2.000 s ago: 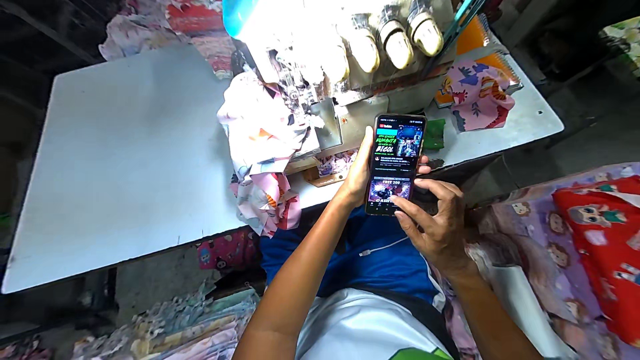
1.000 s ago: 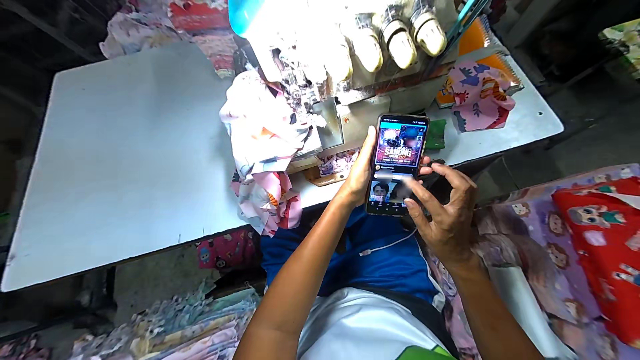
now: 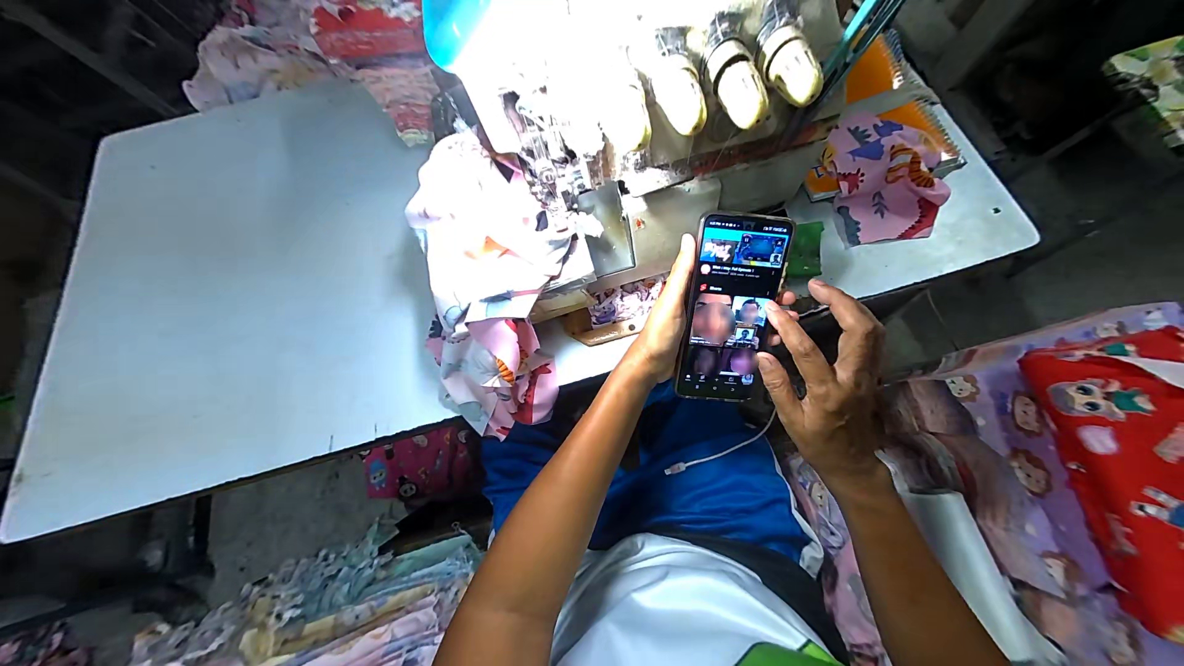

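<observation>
My left hand [image 3: 668, 319] holds a smartphone [image 3: 735, 310] upright over the table's front edge, its thumb along the left side and fingertips showing at the right side. The lit screen shows a video app with several thumbnails. My right hand [image 3: 823, 375] hangs at the phone's lower right, fingers apart, with index finger and thumb close to the screen; whether they touch it I cannot tell. Left of the phone, a printed pink and white cloth [image 3: 490, 240] lies bunched at the sewing machine [image 3: 555, 157] and drapes over the table edge.
The white table [image 3: 231, 277] extends left. Cone-shaped parts [image 3: 735, 88] stand along the machine. A pink printed cloth piece [image 3: 886, 180] lies on notebooks at the right. Folded fabrics [image 3: 351, 610] are stacked below left; a red printed fabric [image 3: 1119, 444] lies at right. A white cable [image 3: 721, 455] rests on my lap.
The pictures on the phone screen have changed. My right fingers have shifted over the lower part of the screen, while my left hand keeps hold of the phone in the same place.
</observation>
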